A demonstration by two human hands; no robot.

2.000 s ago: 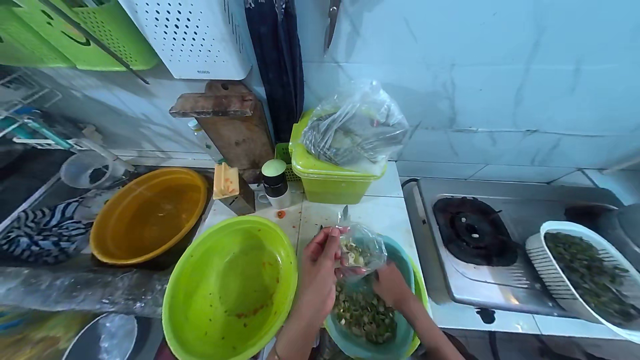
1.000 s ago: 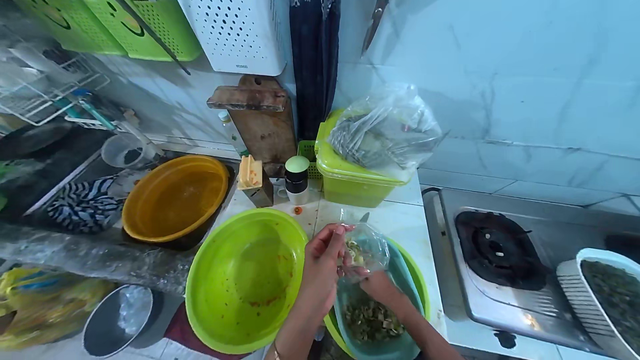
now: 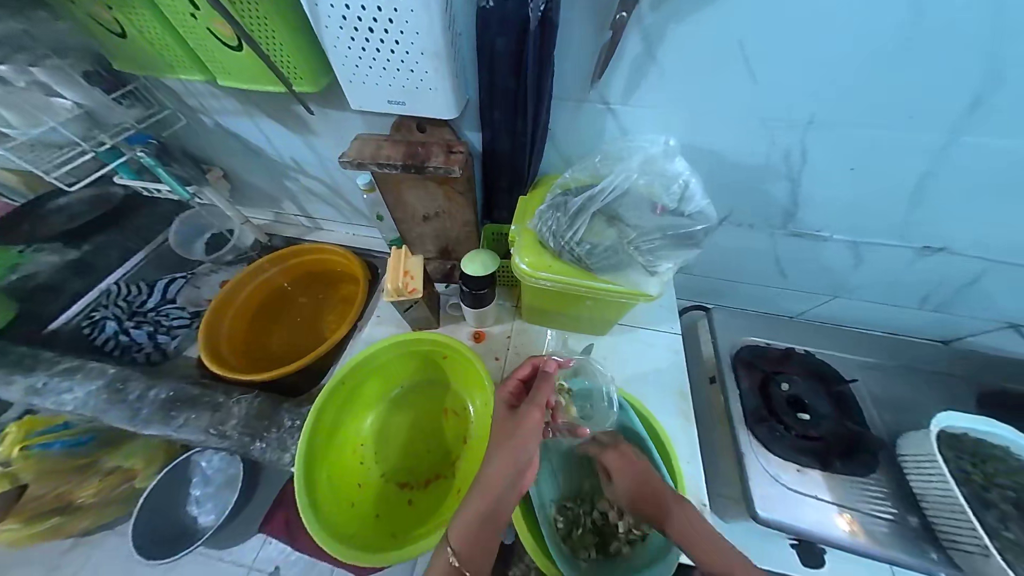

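My left hand (image 3: 524, 408) grips the edge of a small clear plastic bag (image 3: 588, 392), which has some chopped food inside. My right hand (image 3: 632, 472) is just below the bag's mouth, over a teal basin (image 3: 552, 480) of chopped greenish vegetable pieces (image 3: 596, 524); its fingertips are blurred, so what they hold is unclear. The teal basin sits within a lime green basin (image 3: 668, 448). To the left of my hands stands a larger lime green basin (image 3: 392, 448) with only small orange and dark bits in it.
A grater (image 3: 420, 308), a dark jar with a green lid (image 3: 478, 288) and a lidded green container (image 3: 572, 304) under a plastic bag (image 3: 632, 216) line the back. An orange basin (image 3: 284, 312) is left; a gas stove (image 3: 808, 408) and a white basket of greens (image 3: 920, 464) are right.
My right hand has moved up from the vegetable pieces toward the bag's mouth. My left hand keeps its hold on the bag. The view has shifted left.
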